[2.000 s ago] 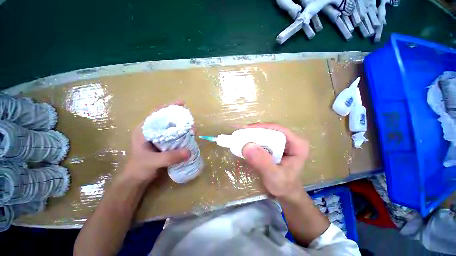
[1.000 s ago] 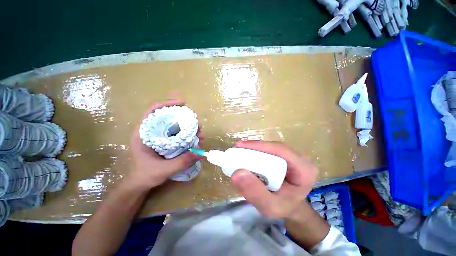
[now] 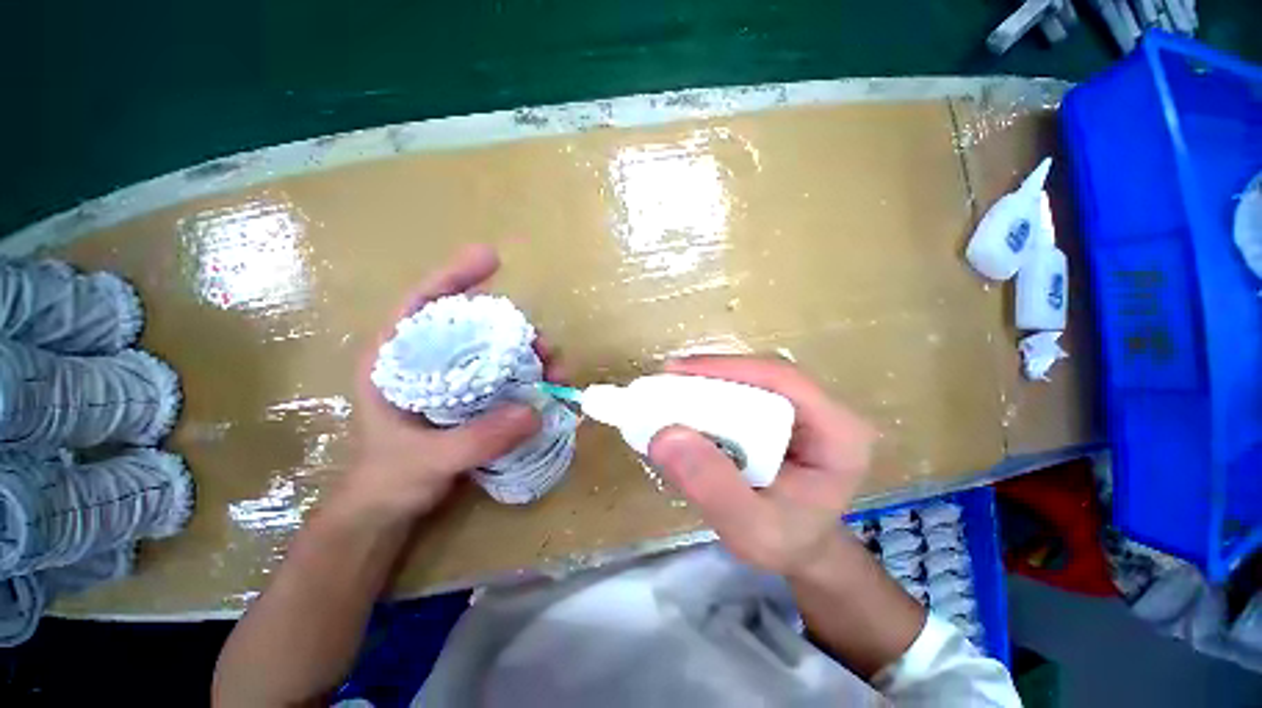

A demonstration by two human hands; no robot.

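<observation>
My left hand [image 3: 429,429] holds a grey-white hollow casting [image 3: 526,450] over the bench, its beaded rim tilted up and to the left. The fingers wrap behind it and the thumb lies across its front. My right hand [image 3: 775,470] is closed around a white glue bottle [image 3: 713,415], lying nearly level with its nozzle to the left. The teal-green tip [image 3: 562,393] is at the casting's side just below the beaded rim. Whether the tip touches, and any glue, cannot be made out.
Stacked castings [image 3: 90,394] lie at the left. Two spare glue bottles [image 3: 1010,235] lie beside the large blue crate [image 3: 1149,304] at the right. A smaller blue crate [image 3: 980,567] with small pieces is below the bench edge. Long-stemmed parts [image 3: 1031,21] lie on the green belt [image 3: 457,62].
The bottle tip has moved left from a gap beside the casting to its side below the rim. The casting has been turned and tilted in my left hand. The camera view has shifted slightly.
</observation>
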